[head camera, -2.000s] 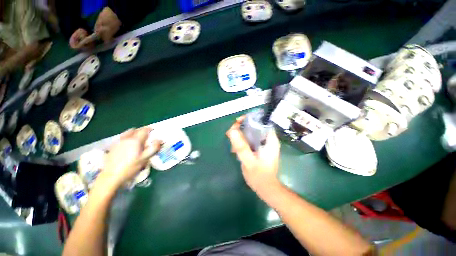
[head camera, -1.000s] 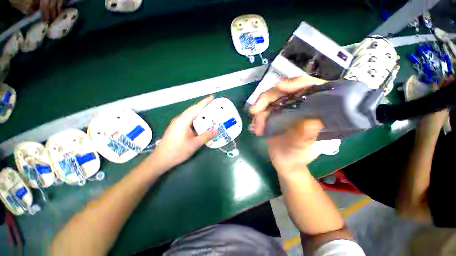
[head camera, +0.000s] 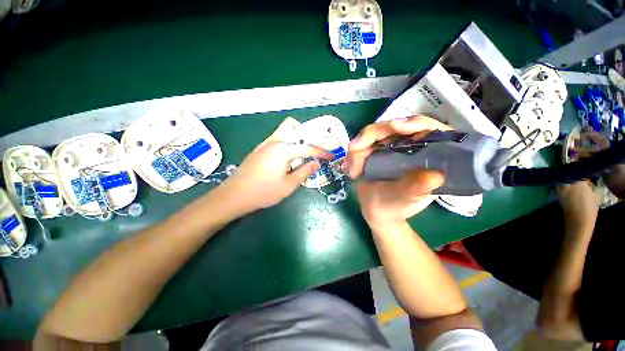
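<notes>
My right hand (head camera: 394, 182) is shut on a grey electric screwdriver (head camera: 438, 161), held nearly level, its front end pointing left and hidden by my fingers. A cream plastic housing (head camera: 327, 128) lies on the green bench with a circuit board partly showing and ring-ended leads (head camera: 336, 197) over its near edge. My left hand (head camera: 277, 168) lies over the housing's left side, thumb and fingers bent over the board. Whether it grips the housing or a small part is hidden.
Several housings with blue parts (head camera: 171, 151) line the left. Another housing (head camera: 355, 38) is beyond the pale strip (head camera: 274, 99). A white screw feeder (head camera: 438, 99) stands behind the screwdriver, with stacked housings (head camera: 538, 103) to its right. Another person's arm (head camera: 572, 253) is at the right.
My left fingers have moved from the housing's left edge onto its board. The screwdriver stays beside the housing, its body now more level. The view has shifted slightly.
</notes>
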